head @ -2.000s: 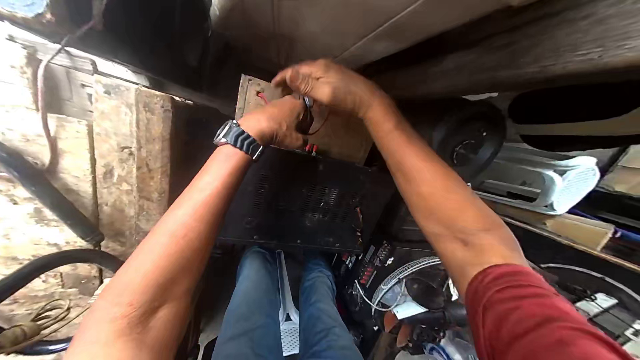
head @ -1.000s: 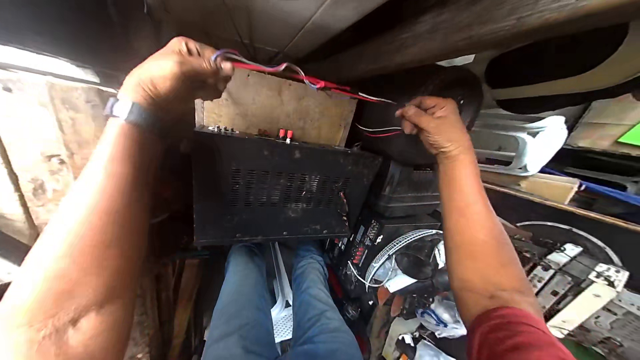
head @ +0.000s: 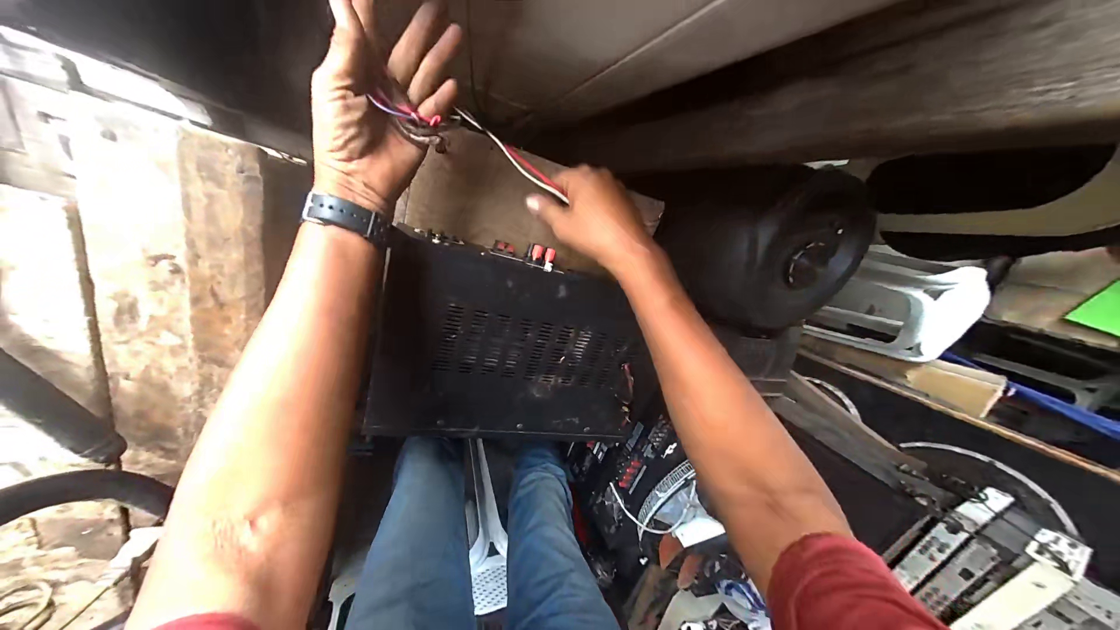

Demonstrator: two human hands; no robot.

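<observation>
Red, white, black and purple-blue wires run between my hands. My left hand is raised, palm showing and fingers spread, with a wire bundle lying across the palm; a thumb hold on it is not visible. Lower and to the right, my right hand pinches the red and white wires between thumb and fingers. Below both hands lies a black vented metal amplifier case, with red and black terminals along its far edge. A brown wooden board is behind the case, under the wires.
A round black speaker-like object stands to the right, beside a white plastic chair. Lower right are electronic chassis, loose cables and plastic bags. A wooden post and a black curved tube are at left. My jeans-clad legs show under the case.
My hands have come closer together from a wide spread with the wires stretched between them. The left fingers, closed on the wires a second ago, are now spread.
</observation>
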